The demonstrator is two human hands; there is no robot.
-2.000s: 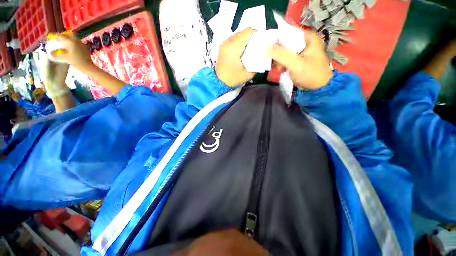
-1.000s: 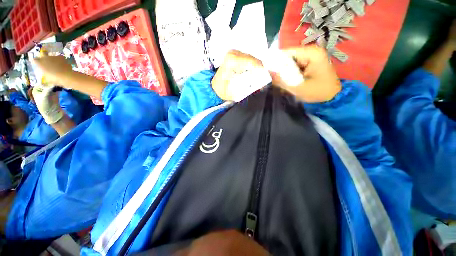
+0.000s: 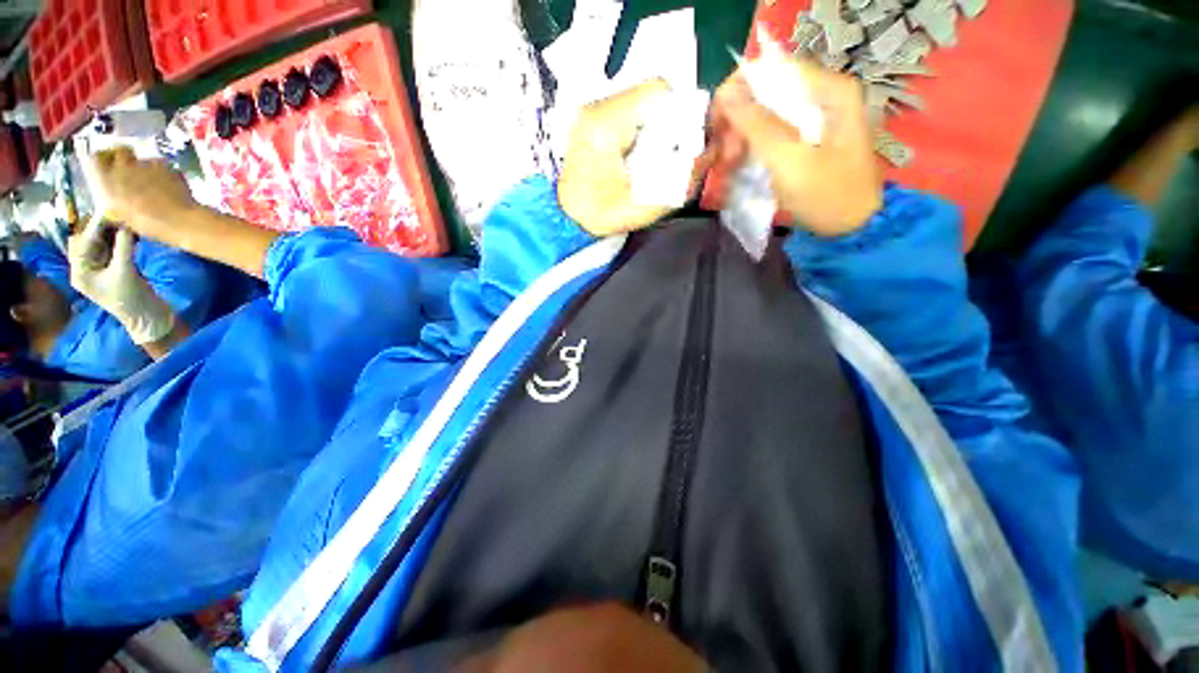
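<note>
My left hand [image 3: 615,161] is closed around a white slip [image 3: 668,147], just above the black shirt front. My right hand [image 3: 818,151] is beside it on the right, slightly blurred, and grips white slips [image 3: 786,90]. A thin, shiny whitish piece [image 3: 750,208] hangs below its fingers. The two hands are close together; whether their fingertips touch is unclear. More white slips [image 3: 658,50] lie on the green surface beyond my left hand. Small grey strips [image 3: 894,40] are heaped on a red mat [image 3: 1002,99] beyond my right hand.
A clear bag of white pieces [image 3: 476,112] lies left of my hands. Further left is a red tray [image 3: 375,145] with black round parts [image 3: 296,90] and clear film. More red trays [image 3: 79,66] stand behind. A neighbour's hands [image 3: 138,197] work at left; another person's arm [image 3: 1118,250] is at right.
My hands have risen from the shirt front and drawn slightly apart. A shiny piece now hangs under my right hand. The neighbour's gloved hand at left has moved up slightly.
</note>
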